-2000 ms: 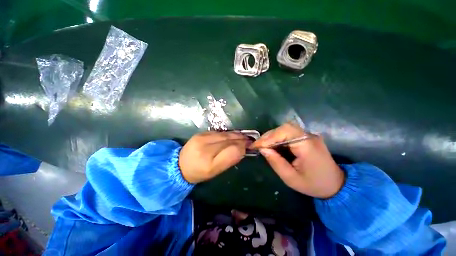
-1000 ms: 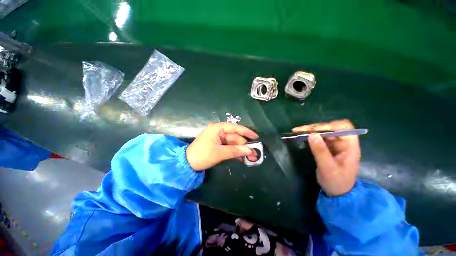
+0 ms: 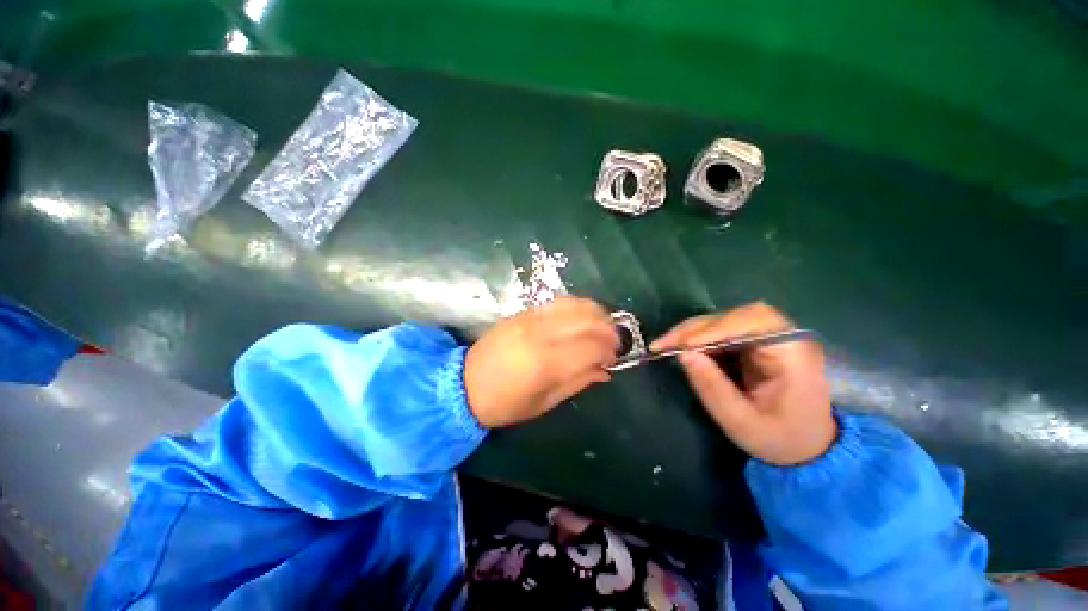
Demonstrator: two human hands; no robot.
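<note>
My left hand (image 3: 543, 362) grips a small silver square frame (image 3: 628, 339) with a round hole, its fingers covering the frame's left side. My right hand (image 3: 770, 388) holds thin silver tweezers (image 3: 746, 341) like a pen, nearly level. Their tip is at the frame's lower right edge; whether it holds a part is too small to tell. A loose pile of tiny shiny bits (image 3: 541, 275) lies on the dark green bench (image 3: 477, 179) just beyond my left hand.
Two stacks of similar frames stand beyond my hands, one (image 3: 629, 183) left of the other (image 3: 724, 177). Two clear plastic bags, one tapered (image 3: 195, 165) and one rectangular (image 3: 332, 158), lie at the left. A few tiny bits lie near the bench's front edge.
Since one second ago, the tweezers have moved left from clear of the frame to its edge. My left fingers have closed over more of the frame. The camera view has shifted.
</note>
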